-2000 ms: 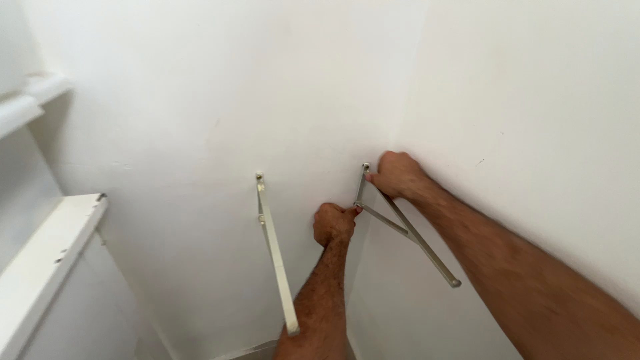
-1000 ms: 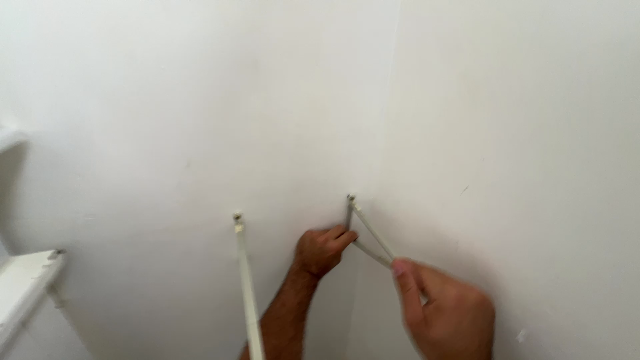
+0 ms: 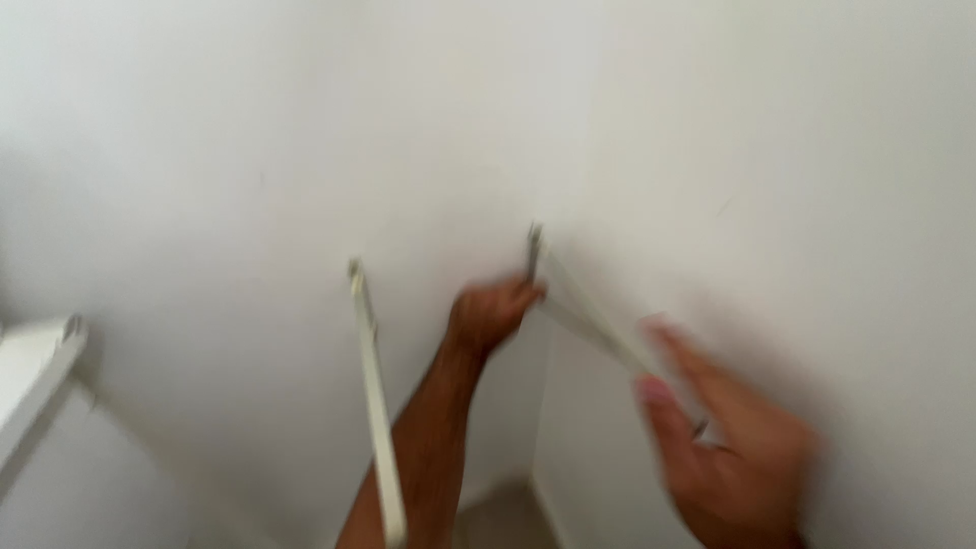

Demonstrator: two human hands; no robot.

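Near the wall corner, a metal shelf bracket (image 3: 591, 320) is fixed to the white wall at its top and slants out toward the lower right. My left hand (image 3: 494, 311) grips the lower part of its wall-side leg. Around the outer end of the bracket's arm is my right hand (image 3: 732, 442), blurred, thumb and fingers apart; whether it touches the arm is unclear. A second, cream-coloured bracket (image 3: 374, 396) stands out from the wall left of my left hand, passing in front of my left forearm. No hand touches it.
A white shelf or ledge (image 3: 38, 366) juts in at the far left. Two white walls meet in a corner behind the bracket, with a strip of brownish floor (image 3: 503, 518) at the bottom.
My right hand has moved from the bracket's top at the wall down to its outer end, and its fingers have spread since a second ago. My left hand stays on the bracket.
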